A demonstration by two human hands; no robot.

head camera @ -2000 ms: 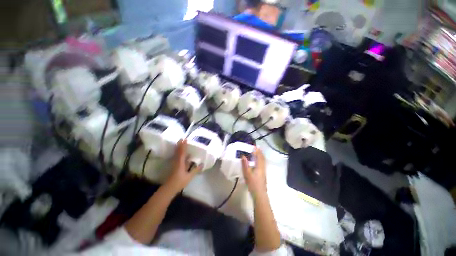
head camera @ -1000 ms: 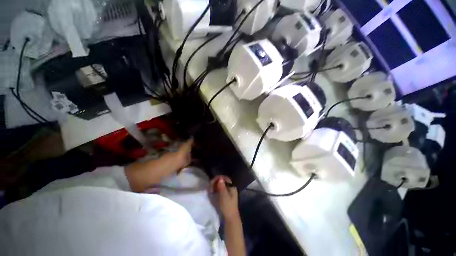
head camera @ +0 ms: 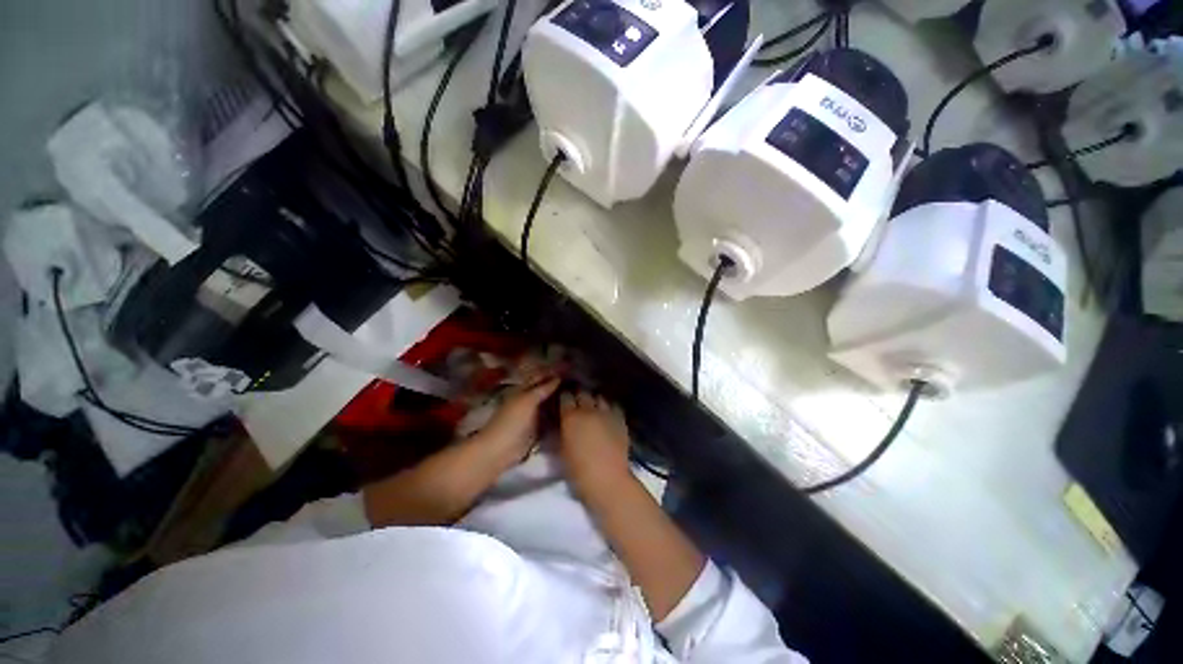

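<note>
My left hand (head camera: 519,413) and my right hand (head camera: 592,435) are close together below the table edge, beside a red box (head camera: 402,389). The fingertips are small and dark, so what they hold cannot be made out. Three white security cameras stand on the table: a near one (head camera: 954,311), a middle one (head camera: 778,182) and a farther left one (head camera: 616,97). Each has a black ball or dark panel and a black lead from its round base. The near camera's lead (head camera: 876,461) drops over the table edge towards my hands.
The white table (head camera: 830,428) runs diagonally. Black cables (head camera: 480,143) bunch at its left end. More white cameras (head camera: 1044,39) stand behind. A black mouse pad (head camera: 1129,428) and yellow strip (head camera: 1092,516) are at right. White cameras (head camera: 110,169) and a black box (head camera: 260,298) are at left.
The view has moved closer and shifted, so the cameras appear larger. My hands were apart a second ago and are now together near the red box. Two seconds ago they were on cameras on the table.
</note>
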